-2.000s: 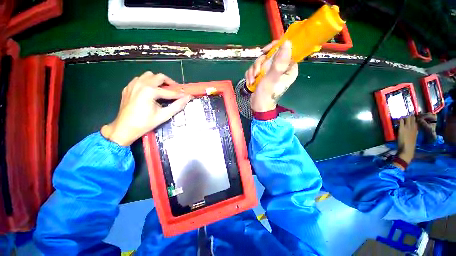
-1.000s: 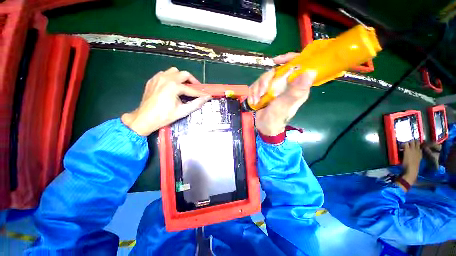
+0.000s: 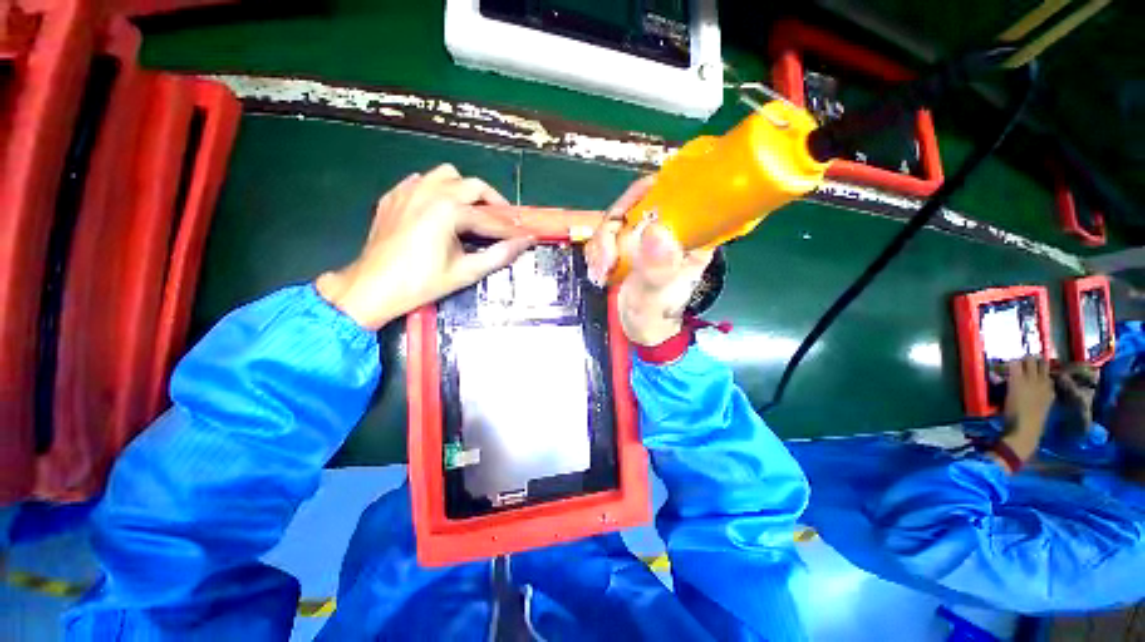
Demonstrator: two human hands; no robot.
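The open-backed tablet point(image 3: 521, 389) lies in a red foam tray point(image 3: 427, 439) in front of me. Its large silver battery area glares, with the circuitry at the far end. My left hand point(image 3: 427, 245) rests on the tray's far left corner, fingertips at the tablet's far edge. My right hand point(image 3: 647, 282) grips the yellow-orange driver point(image 3: 735, 182) at the tablet's far right corner. The driver's tip is hidden behind my fingers. A round dark dish point(image 3: 709, 282) partly shows behind my right hand.
Red trays point(image 3: 126, 289) stand side by side at left. Beyond the worn strip are a white tray point(image 3: 584, 69) and a red-framed tablet point(image 3: 923, 144). A black cord point(image 3: 866, 270) hangs at right. Another person's hand point(image 3: 1030, 399) is at a trayed tablet point(image 3: 1011, 329) on the right.
The driver has moved from beside the tray over the tablet's far right corner. The tablet appears slightly further right and straighter. The round dish shows right of my right hand now.
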